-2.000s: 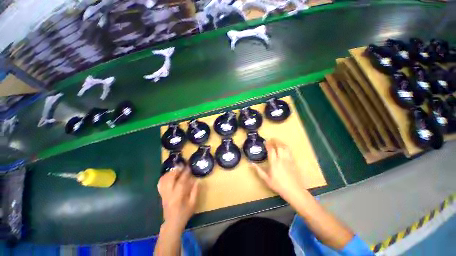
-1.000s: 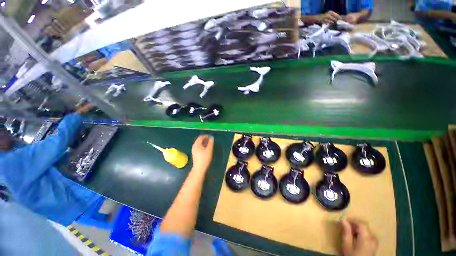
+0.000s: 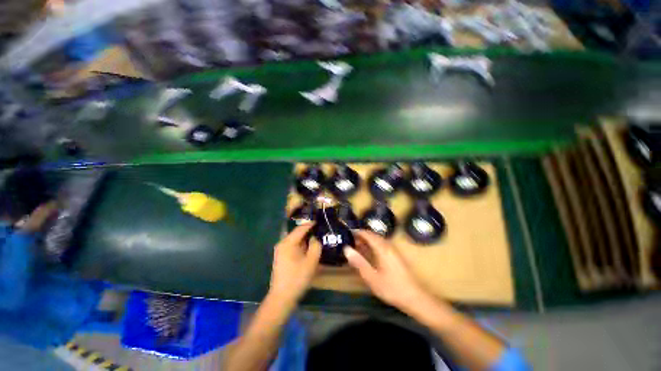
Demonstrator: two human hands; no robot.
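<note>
The view is blurred. My left hand and my right hand hold one glossy black ear cup housing between them, over the near left part of the cardboard sheet. The cup's neck points away from me, with a thin shiny piece at it and a white patch in the middle. Several more black cups lie in two rows on the cardboard; the held cup and my hands partly hide those at the near left. The yellow glue bottle lies on its side to the left, its pale nozzle pointing left.
White headband pieces and black cups lie on the green conveyor belt. Stacked cardboard layers stand at right. A blue parts bin with small grey parts sits below the bench edge. A person's blue sleeve is at far left.
My left hand has moved from near the bottle to the cups, and my right hand has moved left to meet it. A cup is now held between them. The camera view has shifted.
</note>
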